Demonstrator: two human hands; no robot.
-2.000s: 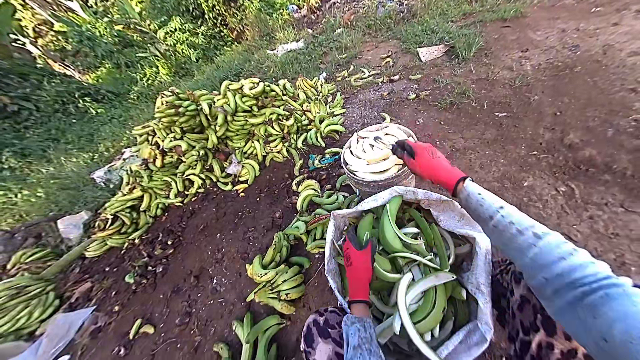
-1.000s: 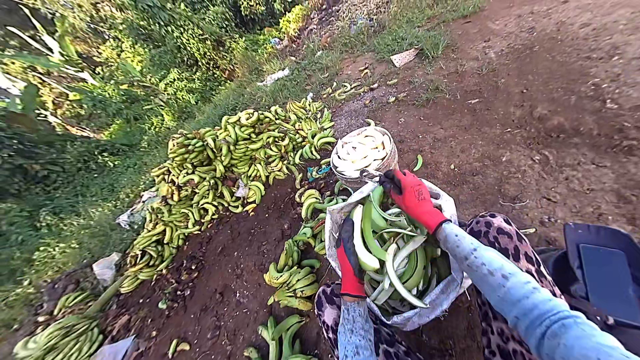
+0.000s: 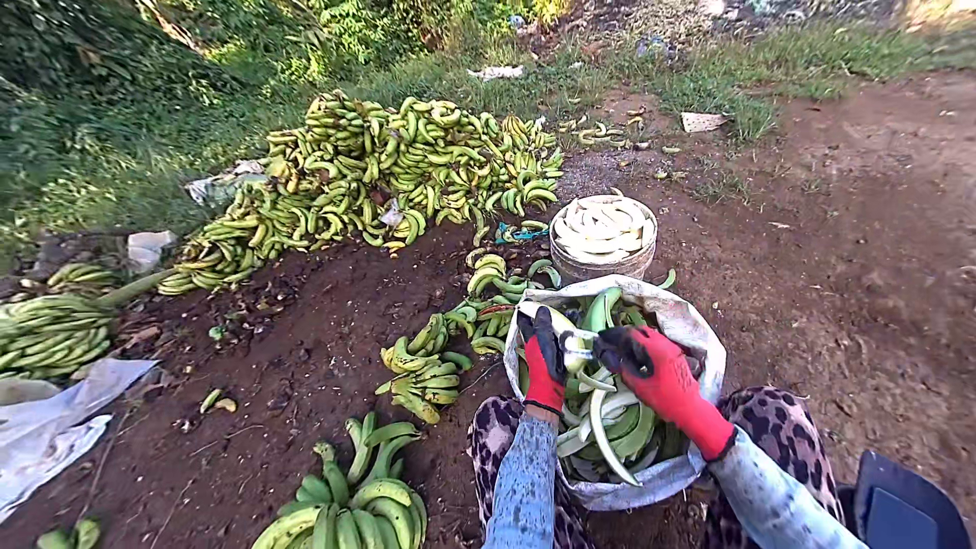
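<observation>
My left hand (image 3: 544, 354), in a red and black glove, holds a partly peeled green banana or plantain (image 3: 550, 316) over an open white woven sack (image 3: 705, 335). Close against the fruit is my right hand (image 3: 659, 377), gloved alike, its fingers closed on a small peeler-like tool (image 3: 577, 345); the tool's exact kind is blurred. Long green and pale peels (image 3: 602, 435) fill the sack between my knees. Just beyond the sack's far rim stands a round bucket (image 3: 602, 267), heaped with peeled pale fruit (image 3: 602, 229).
A large pile of green bananas or plantains (image 3: 396, 168) lies ahead to the left. Loose bunches (image 3: 427, 374) and a near bunch (image 3: 351, 511) rest on the soil left of the sack. White sheeting (image 3: 61, 427) lies far left; a dark plastic object (image 3: 903, 503) is at lower right.
My right hand was at the bucket two seconds ago and has come back over the sack, beside the left hand. The left hand, seen empty at the sack then, now holds a fruit.
</observation>
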